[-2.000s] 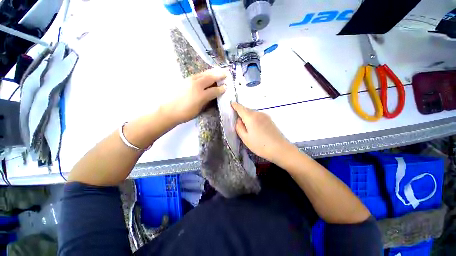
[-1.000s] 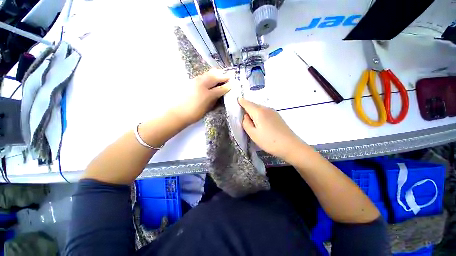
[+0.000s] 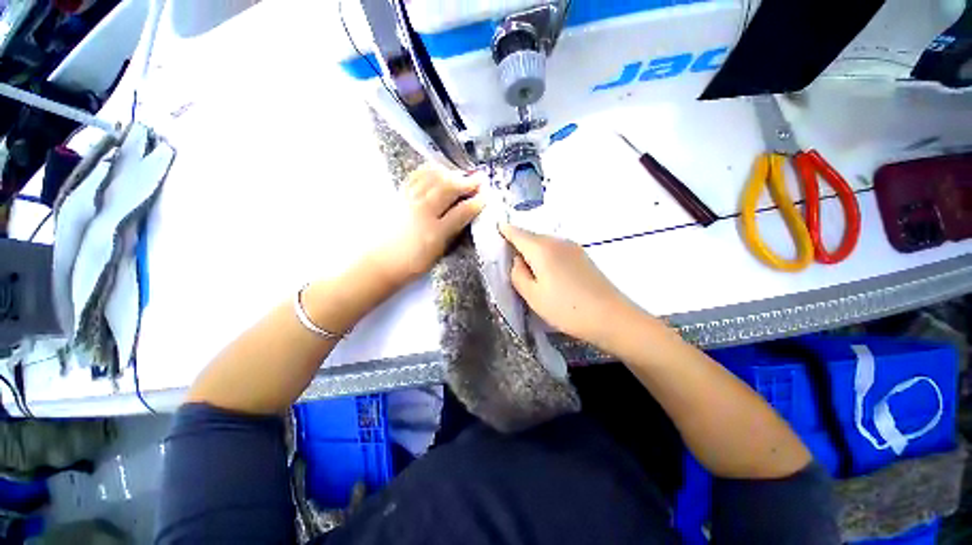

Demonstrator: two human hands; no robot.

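A long fuzzy grey-brown strip (image 3: pixel 469 335) with a pale backing (image 3: pixel 495 266) runs from behind the presser foot area (image 3: pixel 512 160) down over the table's front edge towards my lap. My left hand (image 3: pixel 432 218) holds the strip close to the presser foot, fingertips on its pale edge. My right hand (image 3: pixel 560 279) pinches the pale backing a little nearer to me. The white sewing machine head (image 3: pixel 650 48) stands over the strip's far part. The needle tip and the fabric under the foot are too small to make out.
An awl-like tool (image 3: pixel 678 190), scissors (image 3: pixel 783 208) with yellow and red-orange handles, and a dark red case (image 3: pixel 925 202) lie right of the machine. Curved grey and white pieces (image 3: pixel 112 234) hang at the table's left. Blue bins (image 3: pixel 341 447) stand below the table edge.
Both hands keep their hold on the strip. The view has shifted slightly. My left hand's fingers look more bent beside the presser foot; the strip has moved little.
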